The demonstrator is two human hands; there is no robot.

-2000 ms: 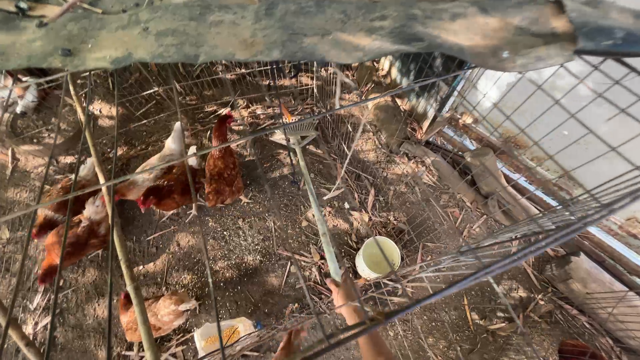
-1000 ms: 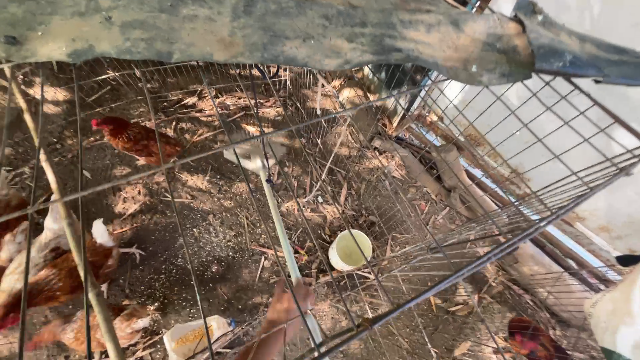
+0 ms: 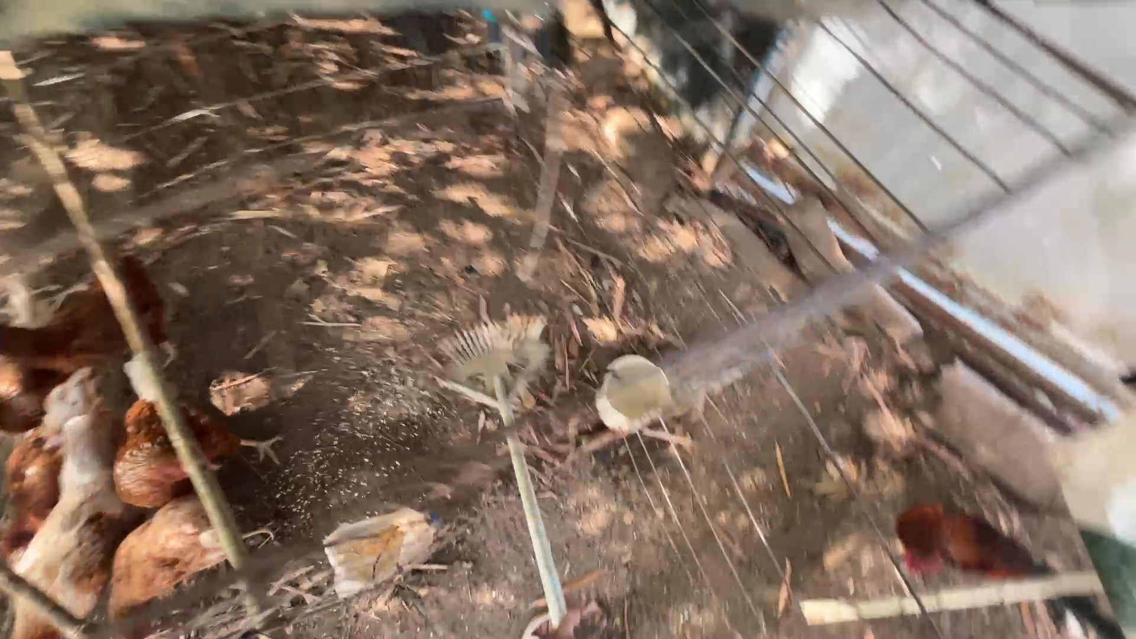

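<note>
At the bottom edge, a small part of one hand (image 3: 572, 621) closes around the pole of a fan rake (image 3: 497, 355); which of my hands it is cannot be told from this frame. The rake's tined head lies on the littered dirt, left of a pale plastic bucket (image 3: 635, 393). A cut-open pale plastic container (image 3: 380, 550) with a yellowish patch sits to the left of the pole. My other hand is out of sight. The view is blurred.
Several brown and whitish chickens (image 3: 160, 453) crowd the left side, behind a slanting stick (image 3: 133, 328). Another brown hen (image 3: 963, 541) is at lower right, above a pale pole (image 3: 950, 599). Wire mesh (image 3: 887, 266) crosses the right; logs (image 3: 985, 417) lie along a wall.
The rake's head has been drawn nearer, from beyond the bucket to beside it. The hand on the pole has dropped to the bottom edge. The view has shifted.
</note>
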